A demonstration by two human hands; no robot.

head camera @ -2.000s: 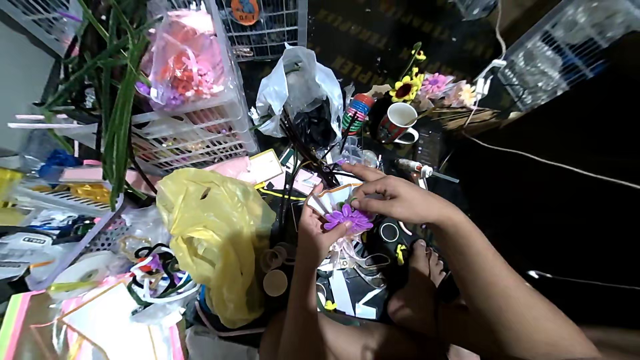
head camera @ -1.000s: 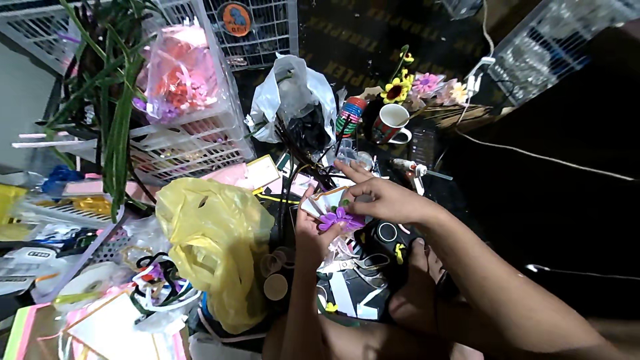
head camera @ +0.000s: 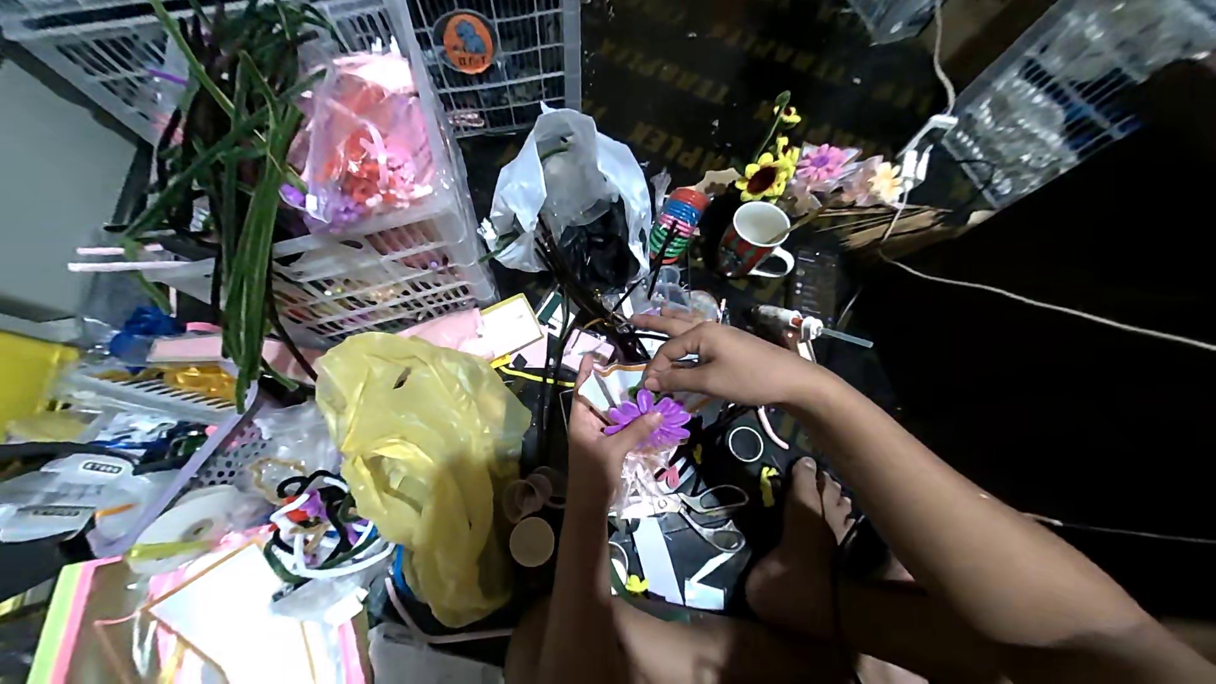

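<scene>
My left hand [head camera: 600, 439] holds a small bouquet with a purple flower [head camera: 650, 418] and white wrapping paper with a brown edge [head camera: 616, 385], its thumb across the petals. From the right, my right hand [head camera: 717, 359] reaches over it, thumb and a finger pinched at a small green piece [head camera: 638, 390] just above the petals, with the other fingers extended. Clear wrapping hangs below the flower. Under it lies a pair of scissors [head camera: 708, 513] among paper scraps. A glue gun [head camera: 784, 321] rests to the right of my right hand.
A yellow plastic bag [head camera: 427, 465] lies left of my hands. Beyond stand a white plastic bag [head camera: 570, 180], a mug [head camera: 755, 237] and artificial sunflowers [head camera: 766, 176]. White baskets [head camera: 380, 275] with craft supplies stand at the upper left. A white cable [head camera: 1045, 309] runs across the right side.
My left hand keeps hold of the bouquet. My right hand stays close above the purple flower, with only small shifts of its fingers.
</scene>
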